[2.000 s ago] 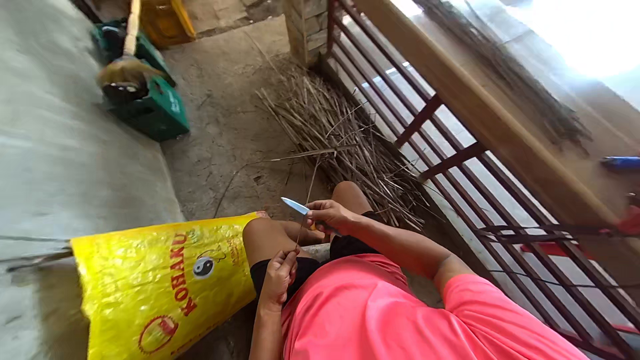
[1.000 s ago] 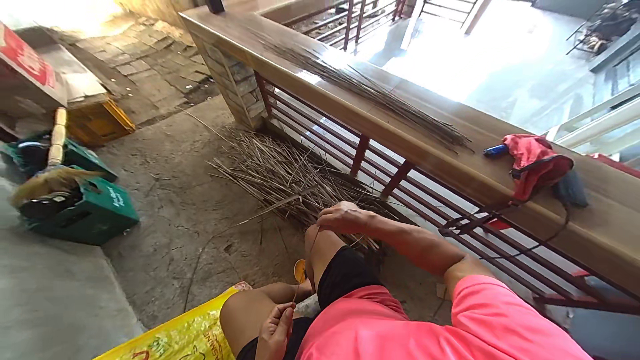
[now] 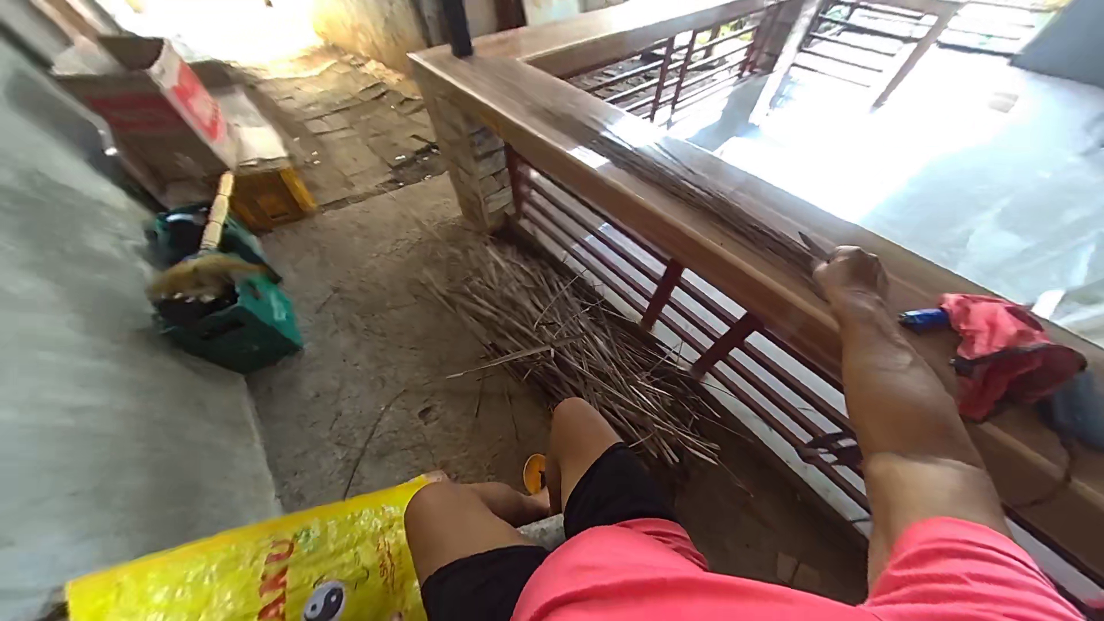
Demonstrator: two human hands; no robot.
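My right hand (image 3: 852, 272) is closed around a knife, whose dark blade (image 3: 811, 245) shows past my fingers. It rests at the near end of a bundle of thin brown sticks (image 3: 716, 203) lying along the wooden railing top; whether it also grips the sticks, I cannot tell. My left hand is out of sight, apart from what may be a fingertip at the bottom edge. On the concrete floor beneath the railing lies a heap of dry stalks (image 3: 586, 345), just beyond my knees.
A yellow printed sack (image 3: 362, 535) lies left of my legs. Farther left stand a green crate (image 3: 250, 323) with a brush broom (image 3: 207, 274), a yellow crate (image 3: 272, 197) and a cardboard box (image 3: 155, 112). A red cloth bag (image 3: 1000, 345) and a blue object (image 3: 923, 320) sit on the railing.
My right hand has moved from over my lap, out to the right and onto the railing top. My left hand has left the place over my lap where it held a thin strand. The view has swung.
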